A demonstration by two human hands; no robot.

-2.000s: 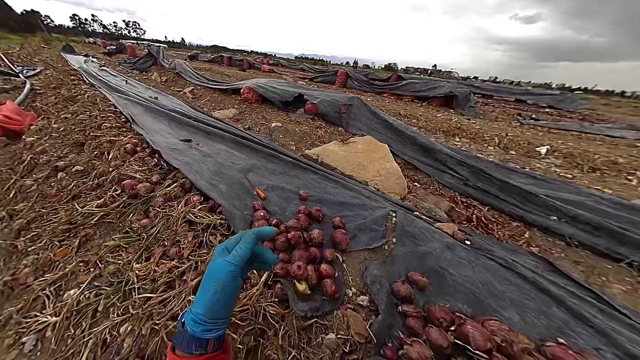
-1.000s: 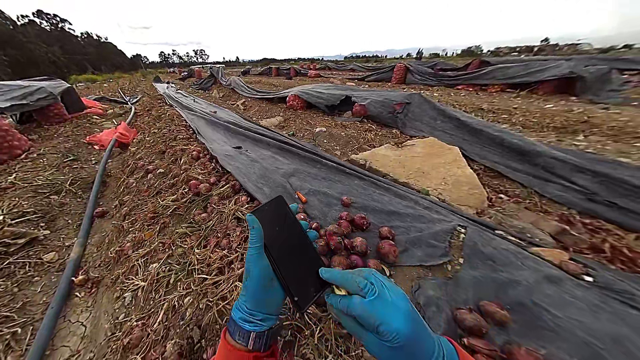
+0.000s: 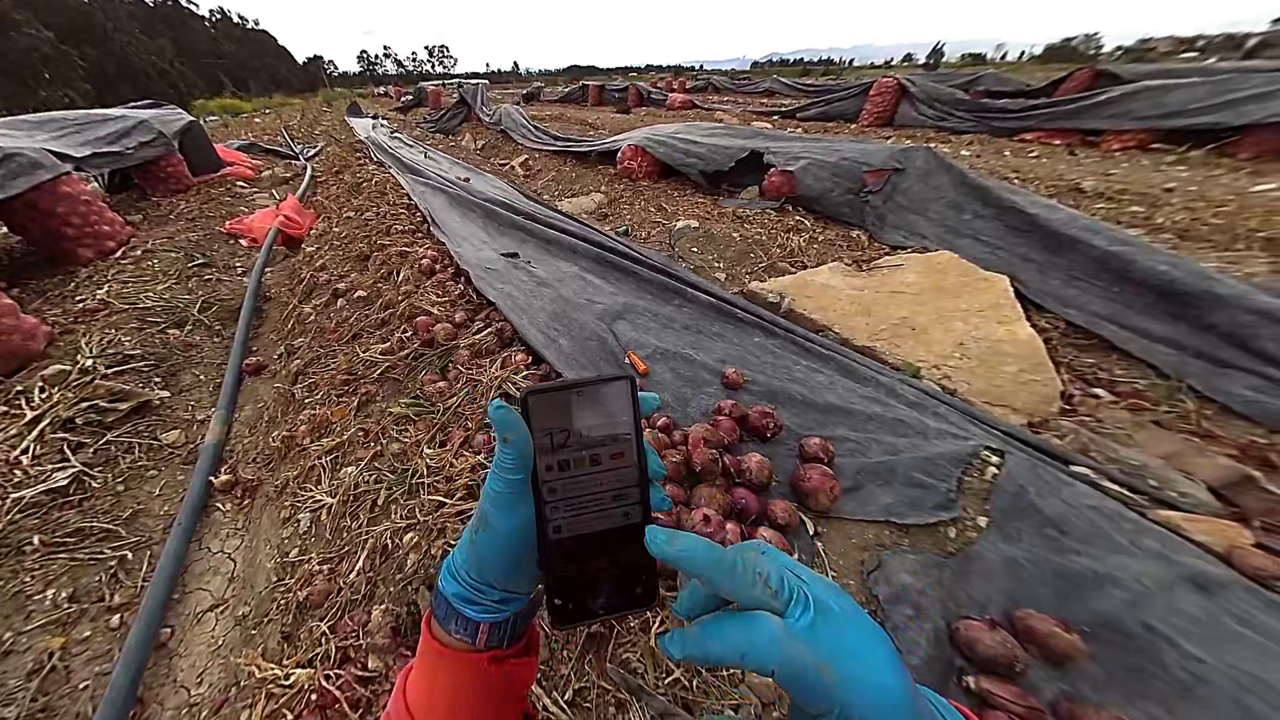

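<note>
My left hand [image 3: 500, 530], in a blue glove with a watch at the wrist, holds a black smartphone [image 3: 590, 500] upright, its screen lit. Just right of the phone is my right hand [image 3: 790, 620], also gloved in blue, its index finger extended near the screen's lower right edge and nothing visible in its grasp. Behind the hands, a pile of red onions [image 3: 730, 480] lies on dark fabric sheeting [image 3: 640, 290]. An orange-handled tool [image 3: 636, 362] rests on the sheeting above the phone. More red onions [image 3: 1000, 650] lie at the lower right.
A grey hose [image 3: 215, 430] runs along the ground at left, past an orange-red mesh bag [image 3: 275, 220]. Filled mesh sacks [image 3: 65, 220] stand beneath covers. A large flat stone [image 3: 930, 325] lies right of the sheeting. Dry onion stalks [image 3: 350, 430] cover the soil.
Two seconds ago one gloved hand reached over the onion pile. A phone then appeared between both hands with a dark screen; it is now lit. The view has shifted.
</note>
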